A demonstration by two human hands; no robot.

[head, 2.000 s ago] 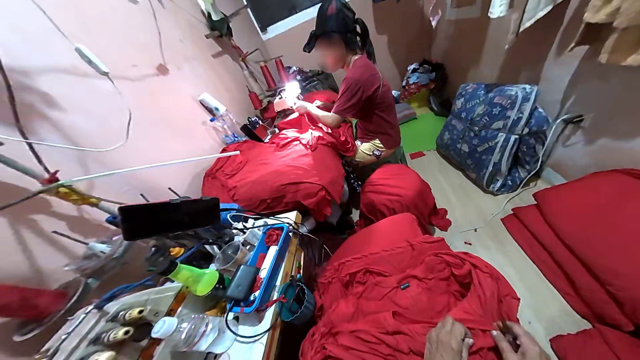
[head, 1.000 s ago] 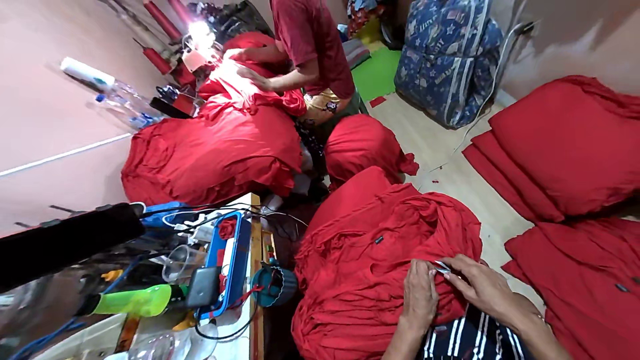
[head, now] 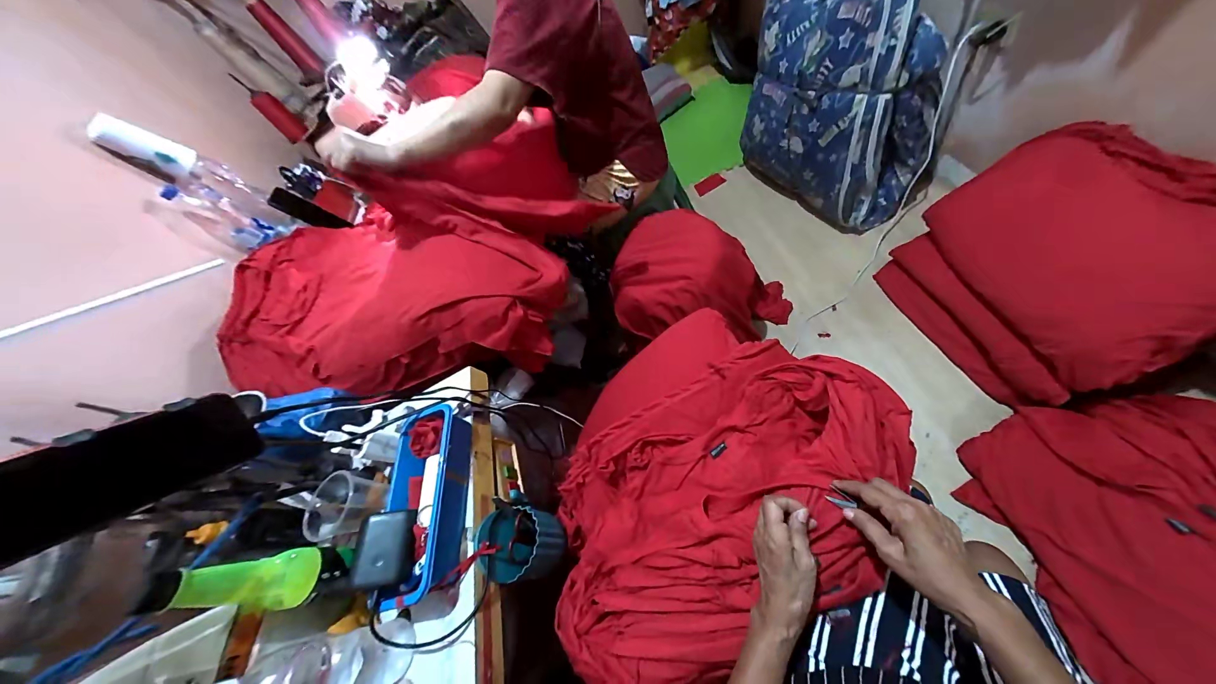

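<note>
A heap of red fabric (head: 665,513), seemingly garments with a small dark label, lies over my lap. My left hand (head: 787,560) rests on it with fingers bent; whether it pinches cloth I cannot tell. To its right, my right hand (head: 898,532) holds a small pointed metal tool (head: 840,502) between thumb and fingers, perhaps thread snips. The tool's tip points toward my left hand, just above the cloth. Striped dark cloth (head: 883,627) covers my legs beneath.
At the left, a white table (head: 483,608) bears a blue plastic tray (head: 448,503), a green bottle and cords. A teal container (head: 518,541) is at its edge. Beyond, a co-worker (head: 589,85) handles red cloth under a lamp. Red fabric piles (head: 1073,256) lie right, near a patterned blue bag (head: 836,104).
The co-worker's arm and the red cloth there have shifted. My hands were lower at the frame's edge two seconds ago; the view has since swung noticeably.
</note>
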